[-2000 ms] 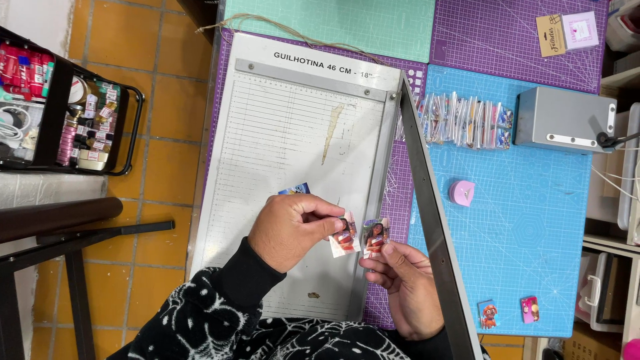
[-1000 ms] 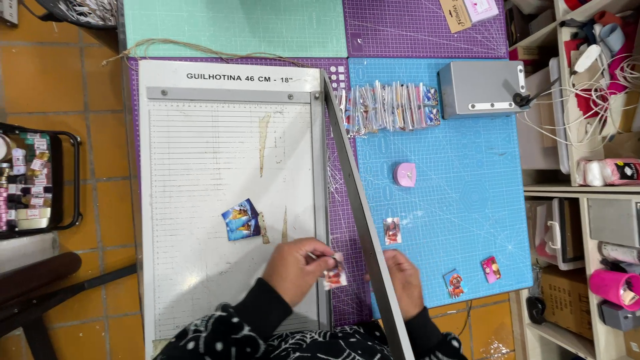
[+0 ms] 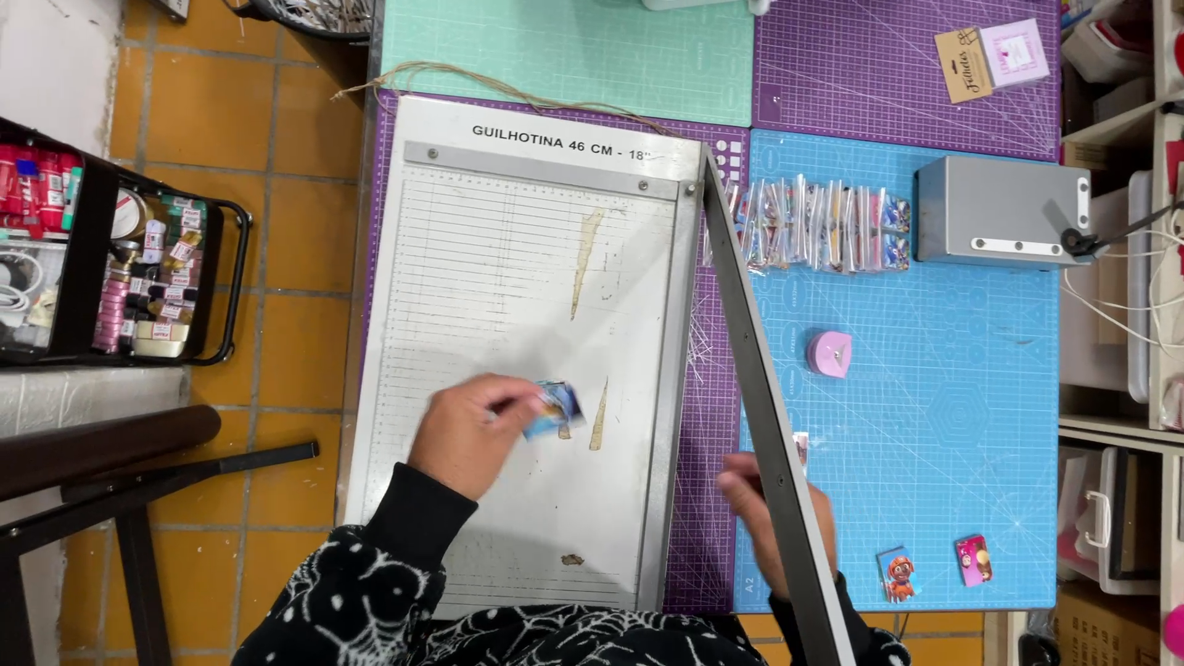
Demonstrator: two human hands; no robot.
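Note:
My left hand [image 3: 476, 435] holds a small stack of blue printed cards [image 3: 555, 409], slightly blurred, over the white bed of a guillotine paper cutter [image 3: 518, 314]. On the far side of the raised cutter blade arm [image 3: 760, 370], which partly covers it, is my right hand [image 3: 772, 518]; nothing shows between its fingers. Just beyond its fingertips a small printed card [image 3: 801, 448] lies partly hidden by the arm. An orange character card [image 3: 896, 573] and a pink card [image 3: 973, 561] lie on the blue cutting mat [image 3: 934, 370].
A pink corner punch [image 3: 829, 354] sits on the blue mat, below a row of plastic-sleeved cards [image 3: 823, 225]. A grey metal box [image 3: 999, 211] stands at the back right. Twine [image 3: 518, 92] runs along the cutter's top edge. A cart of supplies [image 3: 166, 277] is at the left.
My left hand has gone left from the blade side and picked up the blue cards that lay on the cutter bed. The card it held a second ago is no longer in it.

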